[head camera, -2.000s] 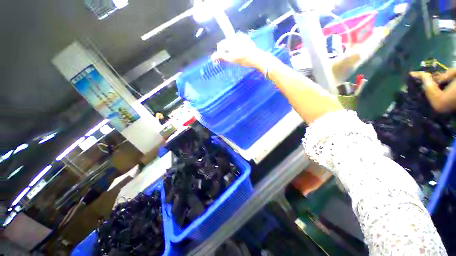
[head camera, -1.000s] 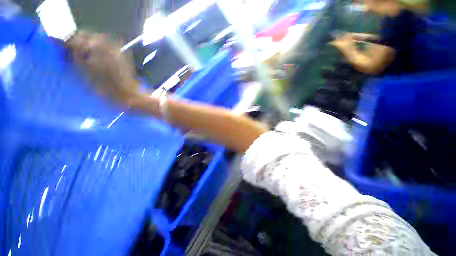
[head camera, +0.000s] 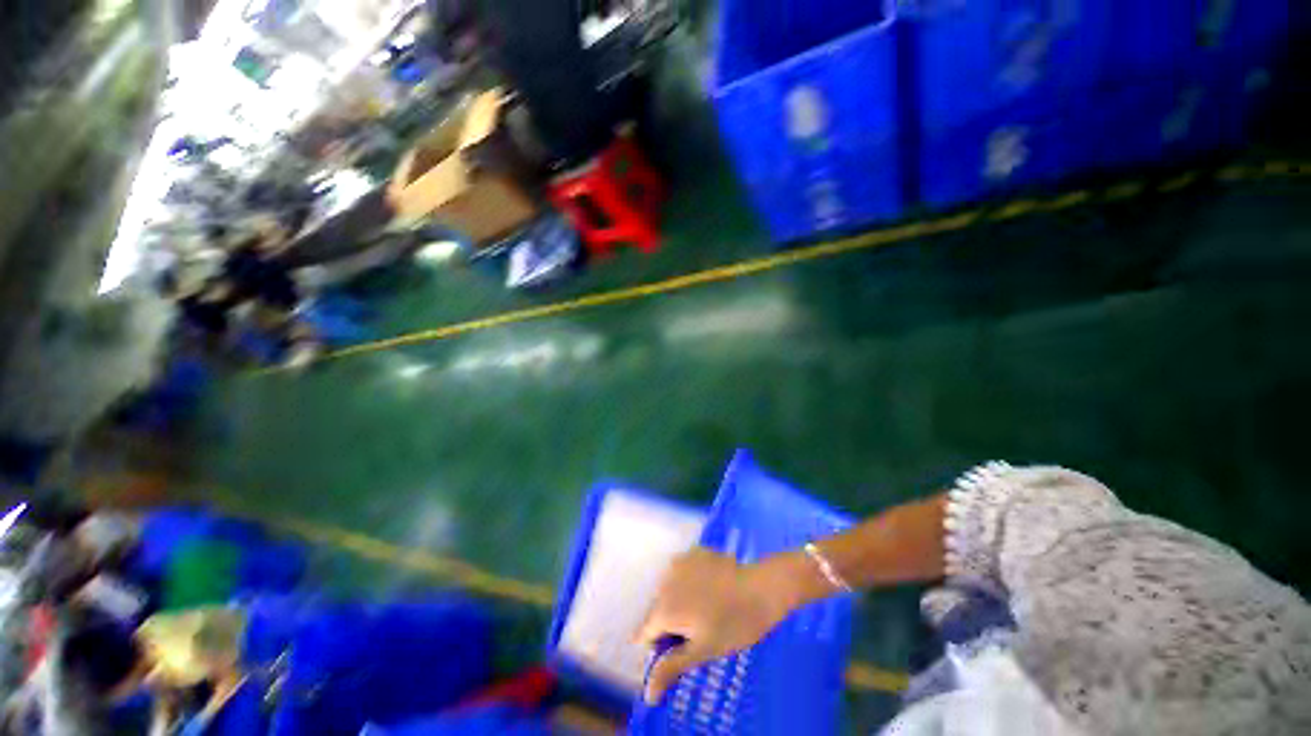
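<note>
My right hand (head camera: 719, 611), with a thin bracelet at the wrist and a pale lace sleeve, reaches in from the right. Its fingers are curled over the rim of a blue slotted basket (head camera: 791, 654) at the lower middle. The basket is tilted and its lower end is cut off by the frame edge. Just left of it, partly behind my hand, is a blue-rimmed container with a flat whitish inside (head camera: 618, 575). My left hand is not in view.
Large blue crates (head camera: 820, 151) stand in a row at the upper right. A yellow line (head camera: 647, 292) crosses the green floor. A red stool (head camera: 611, 197) and an open cardboard box (head camera: 467, 180) stand at the upper left. Blurred blue containers (head camera: 381, 661) lie lower left.
The view has swung from the bench and filled baskets to the open floor. My right hand, earlier raised at stacked blue baskets, is now low with a blue basket.
</note>
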